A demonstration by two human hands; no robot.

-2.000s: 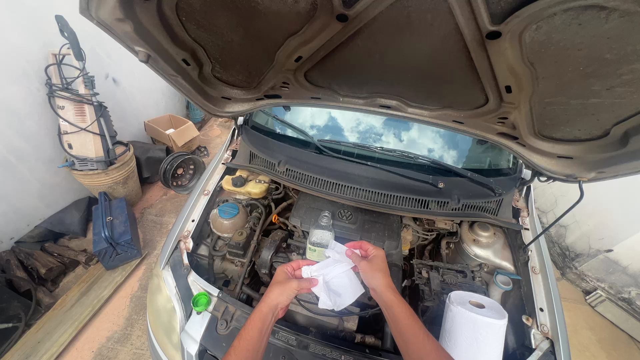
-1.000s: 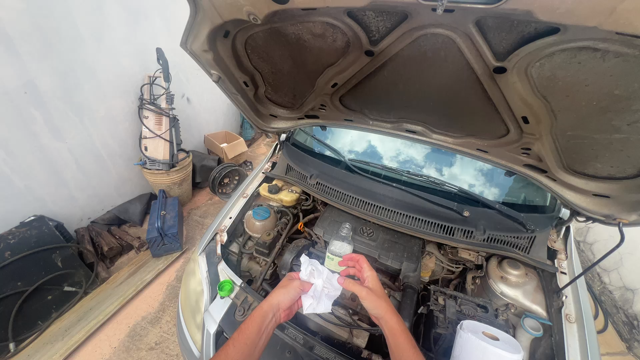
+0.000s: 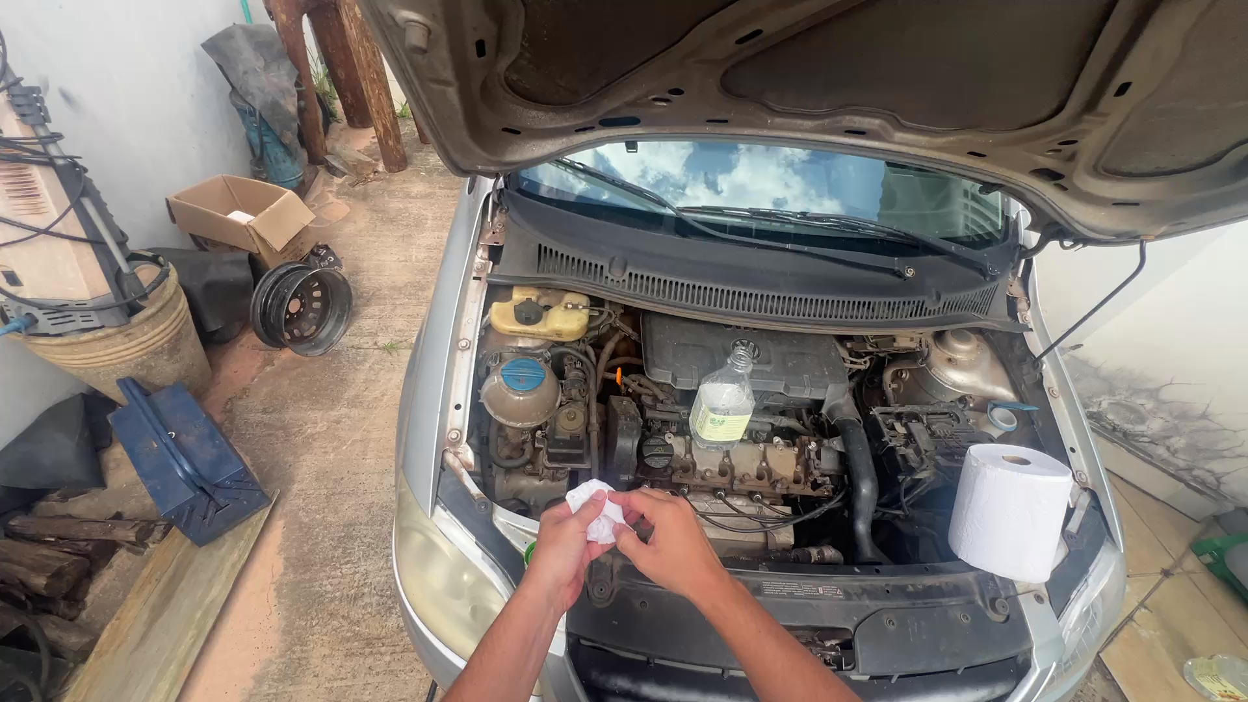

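Observation:
A small crumpled wad of white paper towel (image 3: pixel 597 509) is pinched between my two hands above the front edge of the car's engine bay. My left hand (image 3: pixel 567 546) grips it from the left, and the fingers of my right hand (image 3: pixel 665 534) press on its right side. Behind them, an uncapped clear plastic bottle (image 3: pixel 722 400) with a pale label stands on the engine. A white paper towel roll (image 3: pixel 1010 512) stands upright at the right front of the bay. Part of a green object (image 3: pixel 529 553) shows beside my left wrist, mostly hidden.
The raised hood (image 3: pixel 780 88) hangs over the bay, with its prop rod (image 3: pixel 1092 300) at right. A blue-capped coolant reservoir (image 3: pixel 522 390) sits at left. On the ground at left are a blue metal toolbox (image 3: pixel 190 458), a wheel rim (image 3: pixel 302 307), a cardboard box (image 3: pixel 241 213) and a wooden plank (image 3: pixel 175 604).
The paper towel, spread out loosely two seconds ago, is now crumpled into a compact wad between my hands. The hands have moved away from the bottle, toward the front left of the bay.

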